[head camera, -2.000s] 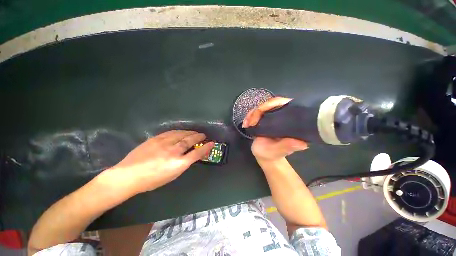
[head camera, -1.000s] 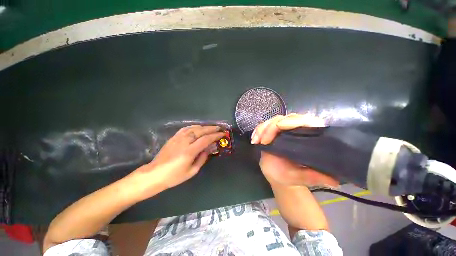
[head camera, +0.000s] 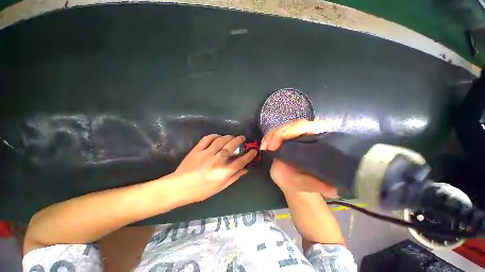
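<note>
A small electronic unit with a red part (head camera: 251, 145) lies on the dark green bench, mostly covered by fingers. My left hand (head camera: 212, 163) holds it from the left, fingertips on its red part. My right hand (head camera: 298, 156) is closed around the thick black electric screwdriver (head camera: 329, 159), which lies nearly level with its tip end at the unit. The tip itself is hidden by my fingers. A pale tape band is near its cable end. The round screw dish (head camera: 287, 110), speckled with tiny screws, sits just behind my right hand.
A worn pale edge strip (head camera: 255, 6) runs along the bench's far side, with a brighter green conveyor (head camera: 393, 18) beyond. A black cord (head camera: 372, 213) hangs at the right, near a round white fan (head camera: 444, 194). A black object (head camera: 407, 257) is on the floor, lower right.
The circuit board seen first is now out of sight, and a red part shows on the unit. The screwdriver's tip end has come to the unit, away from the dish. The view has turned slightly.
</note>
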